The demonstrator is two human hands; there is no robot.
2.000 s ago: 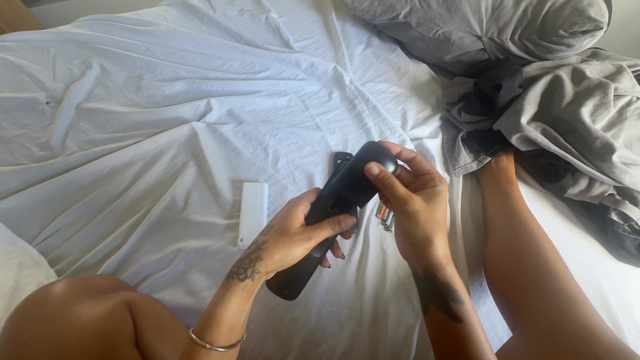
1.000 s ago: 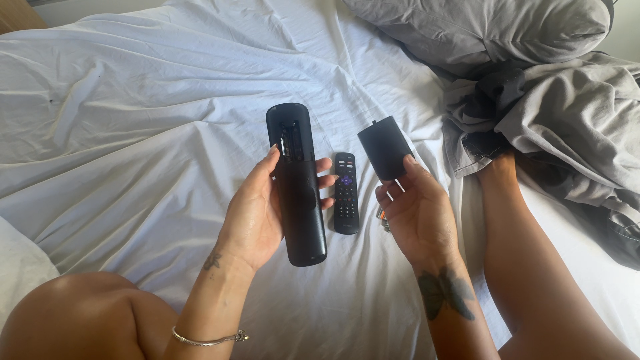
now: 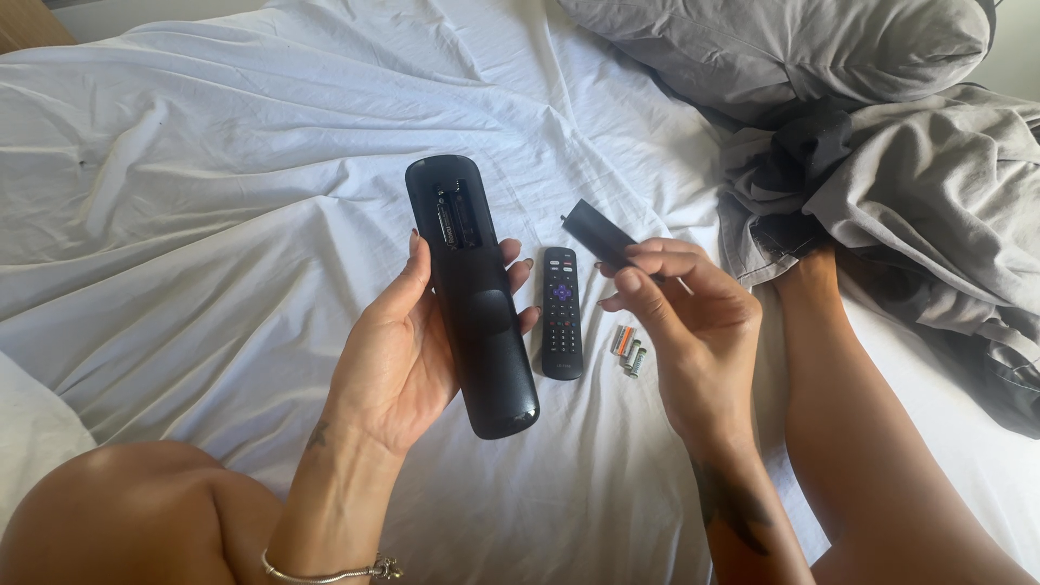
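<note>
My left hand (image 3: pixel 406 349) holds a large black remote control (image 3: pixel 479 325), back side up, with its battery compartment (image 3: pixel 455 215) uncovered at the top end. At least one battery seems to sit in that compartment; its dark inside makes the rest hard to tell. Between the thumb and fingers of my right hand (image 3: pixel 691 325) is a black battery cover (image 3: pixel 597 231), tilted, apart from the remote. A smaller black remote control (image 3: pixel 561 317) with a purple direction pad lies buttons up between my hands. Several small batteries (image 3: pixel 630 353) lie beside it, close to my right hand.
A wrinkled white sheet (image 3: pixel 203 260) covers the bed. A grey pillow (image 3: pixel 812 49) and a bunched grey cover (image 3: pixel 934 211) are at the upper right. My bent legs border the lower left and right.
Two seconds ago both hands were together at the large remote. The cover has come off into my right hand, baring the compartment. The white object seen earliest, left of my hands, no longer shows.
</note>
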